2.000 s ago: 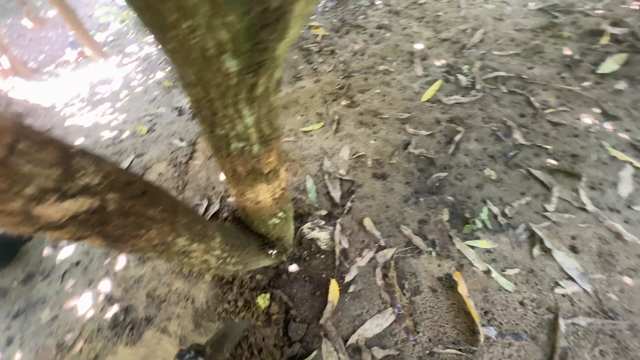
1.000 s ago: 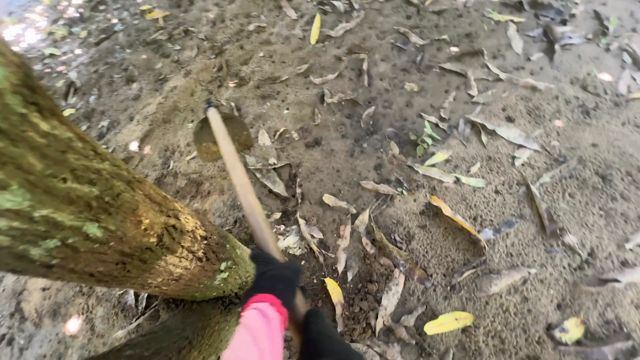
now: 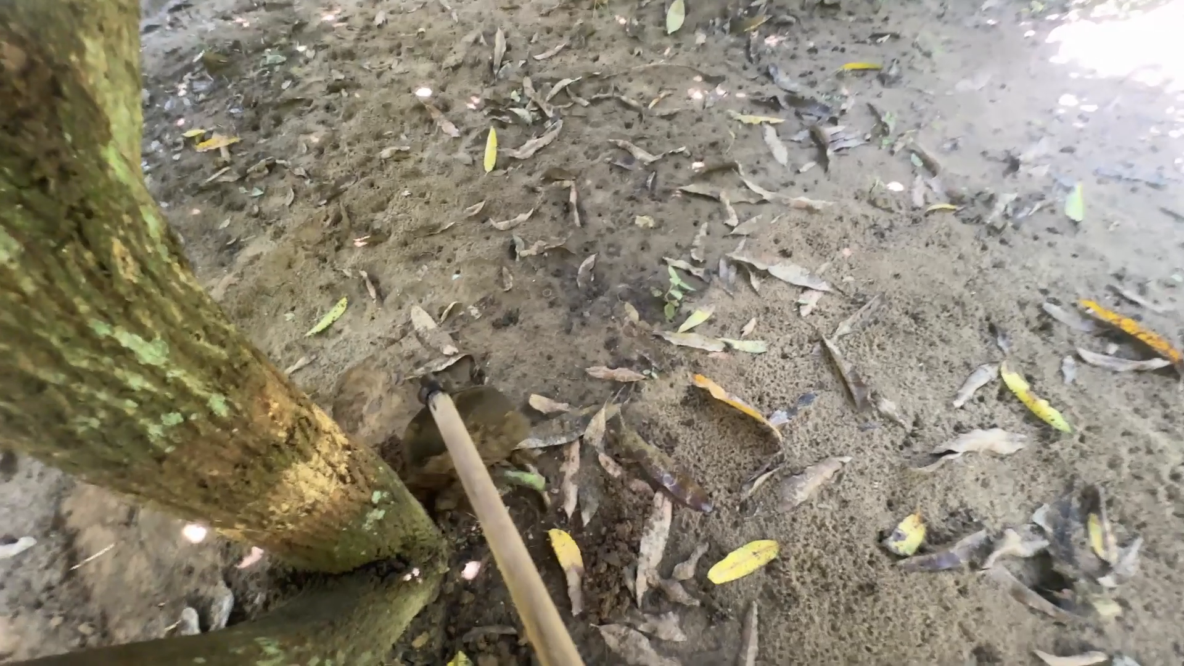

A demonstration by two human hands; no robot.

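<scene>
A hoe with a long wooden handle reaches up from the bottom edge of the head view. Its rounded metal blade rests at the soil close to the right side of a mossy tree trunk, among dry leaves. The blade's lower edge meets dark, loose earth. Neither of my hands is in the frame; the near part of the handle runs out of view at the bottom, so its grip is hidden.
A second stem spreads from the trunk's base along the lower left. Brown and yellow fallen leaves lie scattered over the bare ground. A small green seedling stands beyond the blade.
The hoe blade has come down from farther out to the soil beside the trunk base. The gloved hands seen on the handle one second ago are out of view.
</scene>
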